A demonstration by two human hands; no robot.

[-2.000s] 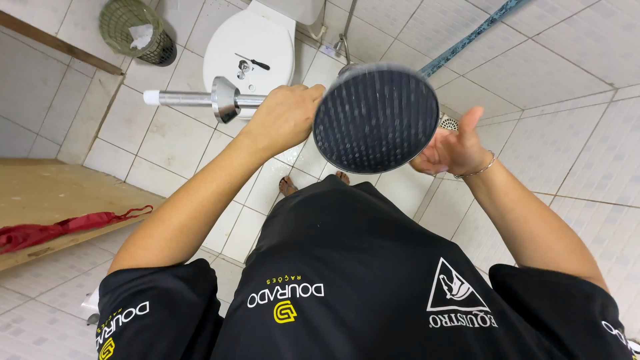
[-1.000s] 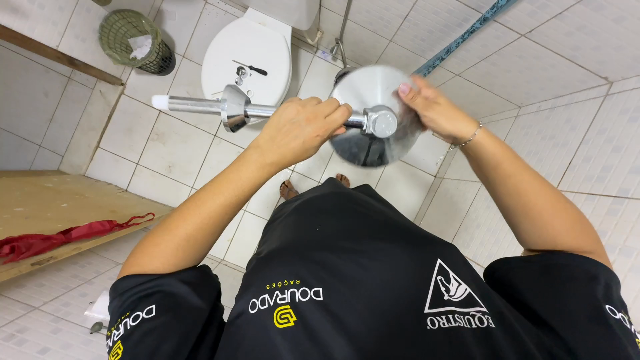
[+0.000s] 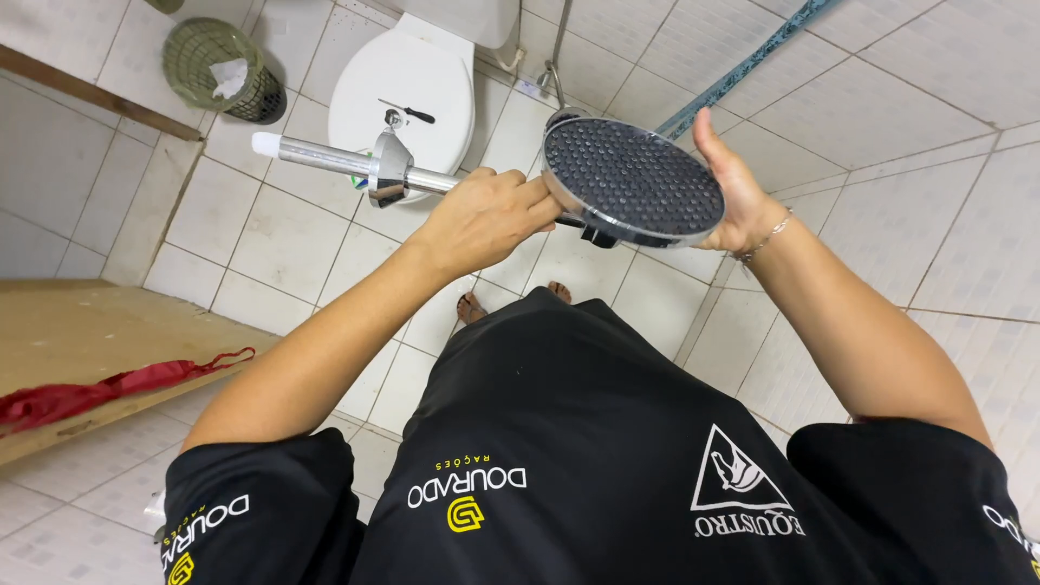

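My left hand is closed around the chrome shower arm, near the shower head. The round shower head shows its dark nozzle face, tilted toward me. My right hand holds the right rim of the shower head, thumb raised and fingers partly hidden behind it. A cone-shaped chrome flange sits on the arm, and white material covers the threaded end at the left. Beyond the arm, a screwdriver with a black handle and a small metal part lie on the white toilet lid.
A green mesh wastebasket with paper inside stands at the upper left. At the left, red cloth hangs over a wooden door. A blue patterned strip crosses the tiled wall at the upper right.
The shower head turned from its nozzle face to its chrome back, and now shows the nozzle face again. My right hand is at its right rim; my left hand still grips the arm.
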